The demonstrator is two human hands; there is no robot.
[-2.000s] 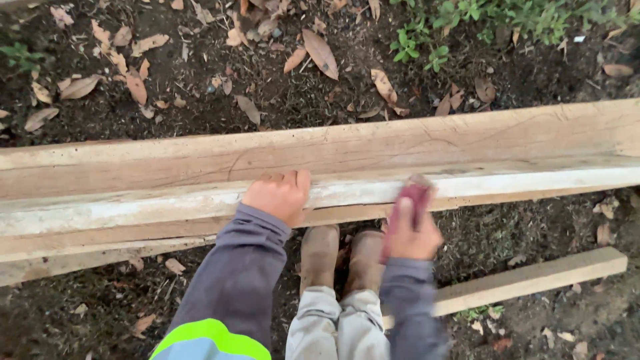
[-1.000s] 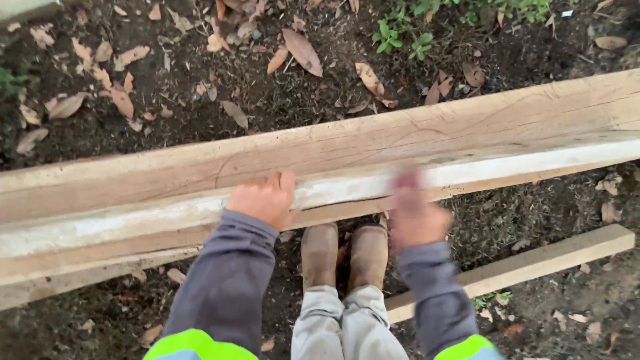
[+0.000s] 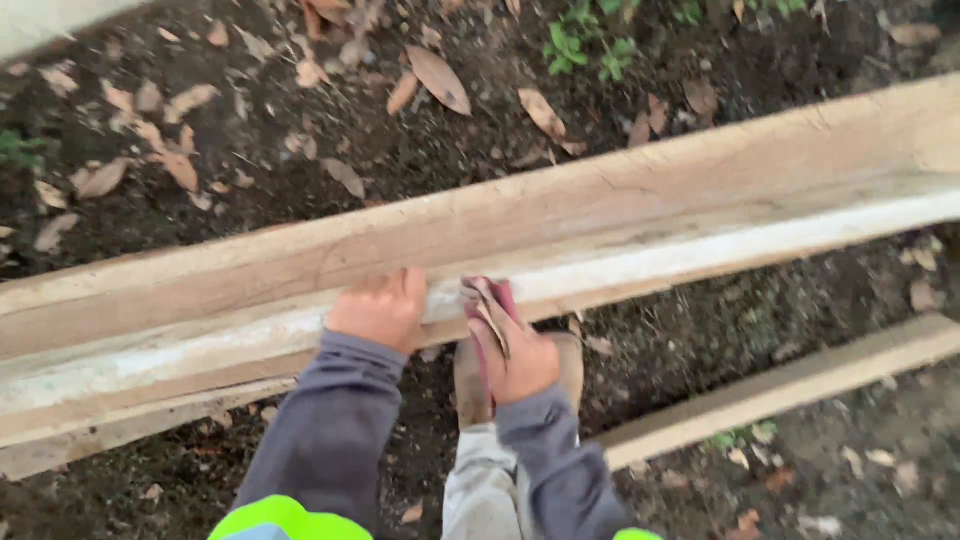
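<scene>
A long wooden beam [image 3: 600, 202] crosses the view, rising to the right, with a whitish strip along its near edge. My left hand [image 3: 380, 310] grips that near edge left of centre, its fingers over the top. Just to the right, my right hand [image 3: 517, 360] holds a folded dark-red sheet, perhaps sandpaper [image 3: 499, 296], against the whitish strip. The sheet's folded layers show between thumb and fingers.
Another wooden piece [image 3: 135, 431] lies beneath the beam at the left. A loose squared timber [image 3: 780, 382] rests on the soil at the lower right. My boots [image 3: 469, 382] stand close below the beam, amid dry leaves.
My right hand with the dark-red sheet has moved left along the beam, nearer my left hand. The left hand still grips the edge. The sheet, blurred before, now shows its folds.
</scene>
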